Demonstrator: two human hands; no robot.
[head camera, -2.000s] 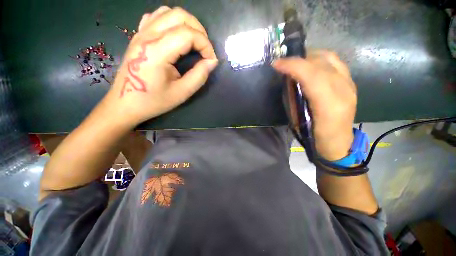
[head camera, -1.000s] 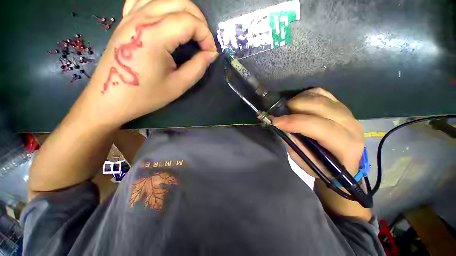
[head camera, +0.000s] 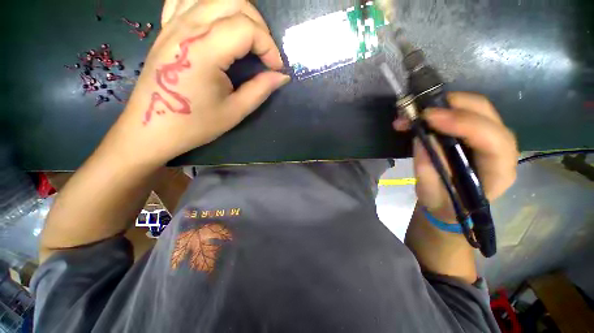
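My left hand (head camera: 208, 78) rests over the bench with thumb and forefinger pinched at the lower left corner of the circuit boards; what lies between the fingertips is too small to tell. The circuit boards (head camera: 322, 44) glare white, with green showing at their right end. My right hand (head camera: 472, 146) holds the black soldering iron (head camera: 449, 146), its metal tip and thin feed tube pointing up and left near the right end of the boards, blurred. I cannot tell if the tip touches them. Small dark red components (head camera: 101, 68) lie loose left of my left hand.
The dark green bench top (head camera: 527, 97) has its front edge close to my body. A blue band (head camera: 446, 224) is on my right wrist. A black cable (head camera: 547, 155) runs off to the right. Below are a grey floor with a yellow line (head camera: 397, 182) and a red object.
Since one second ago, the soldering iron has moved up and right, away from my left fingertips. Its tip was at the boards' left corner. My left hand has barely moved.
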